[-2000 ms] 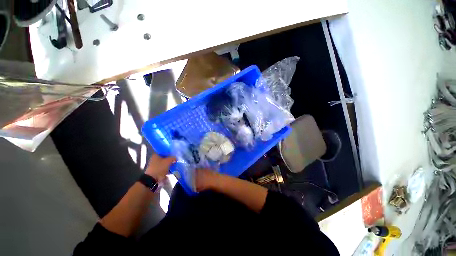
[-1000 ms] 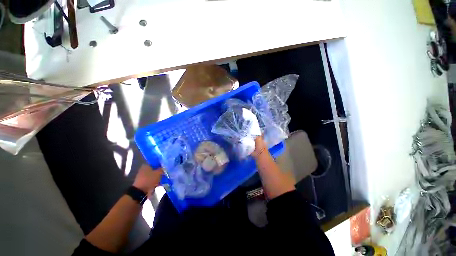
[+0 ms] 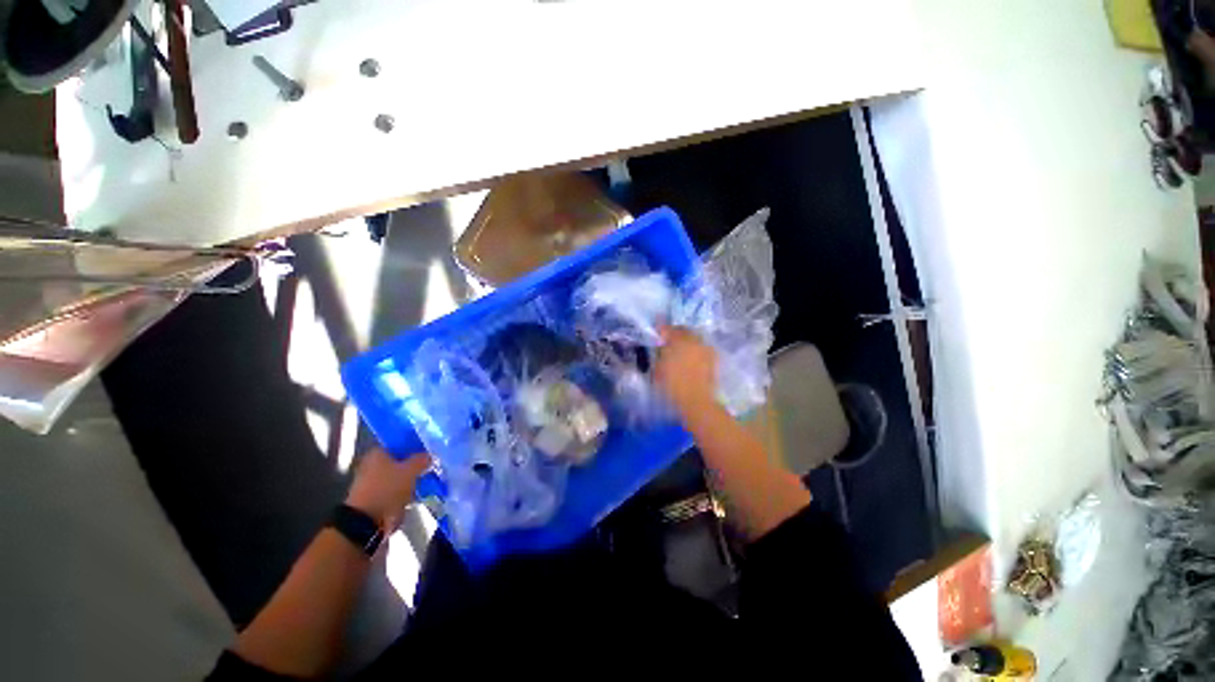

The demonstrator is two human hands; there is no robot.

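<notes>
A blue crate [image 3: 616,482] is held tilted in front of me, below the bench edge. Clear crinkled poly bags [image 3: 500,473] lie in it, and one hangs over its right end. A bag with pale pieces [image 3: 566,418] lies in the middle, with dark contents beside it. My left hand [image 3: 387,482], with a black wristband, grips the crate's left end. My right hand [image 3: 684,369] is blurred among the bags at the crate's right side; whether its fingers hold plastic is unclear.
A white bench [image 3: 533,87] runs across the top, with small metal pieces and tools at its left. A white table [image 3: 1066,267] at right bears grey strips [image 3: 1157,386], an orange-red packet [image 3: 966,596] and a yellow-black tool [image 3: 997,662]. Stools [image 3: 806,406] stand below.
My right hand has moved from the crate's near left edge to the bags at its right side. The bags have shifted; those at the left are more spread. My left hand stays at the crate's left end.
</notes>
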